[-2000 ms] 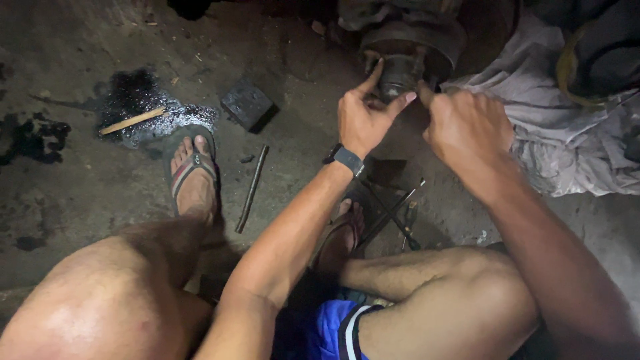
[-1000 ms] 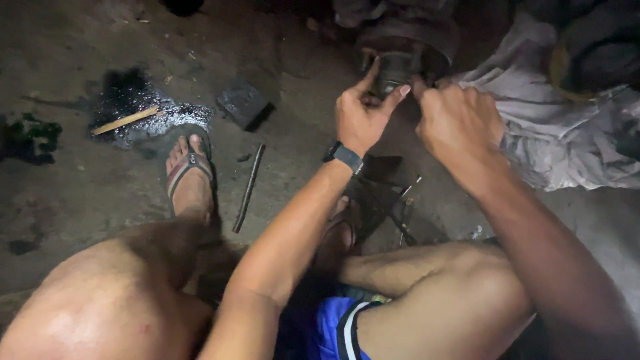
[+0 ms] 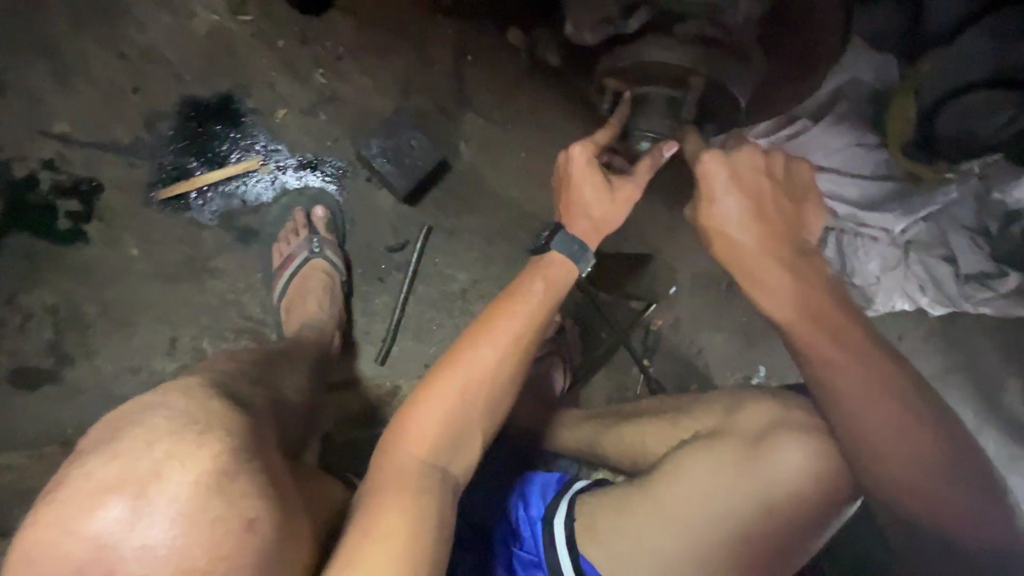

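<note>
A round metal mechanical part (image 3: 658, 112) with a cylindrical end sits at the top, right of centre, in dim light. My left hand (image 3: 600, 180), with a watch on its wrist, has its thumb and forefinger spread at the left and lower side of the cylinder, touching it. At the right side of the same part is my right hand (image 3: 752, 192), its forefinger reaching to the edge and the other fingers curled. Whether the right fingers pinch anything small is hidden by the hand and the dark.
A metal rod (image 3: 403, 296) and a dark block (image 3: 402, 160) lie on the floor. A wooden stick (image 3: 210, 178) rests in a wet oily patch. Several thin tools (image 3: 620, 336) lie beneath my left wrist. Crumpled pale cloth (image 3: 888, 232) spreads at the right.
</note>
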